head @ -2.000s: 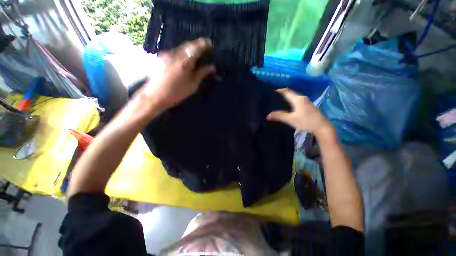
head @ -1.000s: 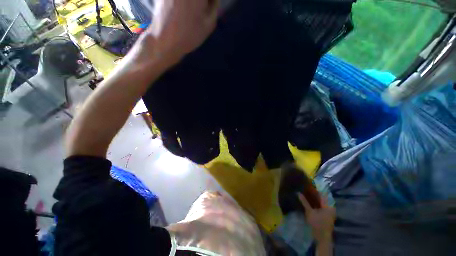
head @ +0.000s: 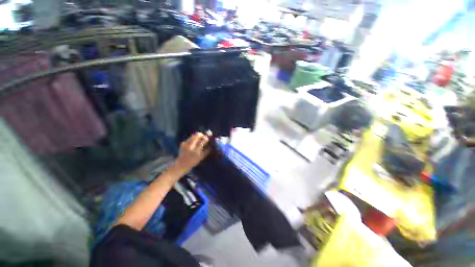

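My left hand [head: 194, 150] reaches forward at the centre and grips the top of a dark garment [head: 237, 190]. The garment hangs down to the lower right, above the floor and blurred by motion. Just behind my hand, a dense row of hanging dark garments [head: 219, 91] is on the grey metal rail [head: 104, 61]. Whether the held garment is on a hanger is too blurred to tell. My right hand is out of the picture.
Blue plastic crates [head: 249, 168] stand below the rail; the nearer one [head: 197, 223] holds dark pieces. Blue plastic bags [head: 117, 206] lie beside it. Pinkish garments [head: 54, 112] hang at left. A white bin [head: 316, 110] holds dark garments. The yellow-covered table [head: 364, 166] is at right.
The view has swung left from the pressing table to the rail. My left hand has carried the dark garment along. My right hand, last at the iron, has left the picture.
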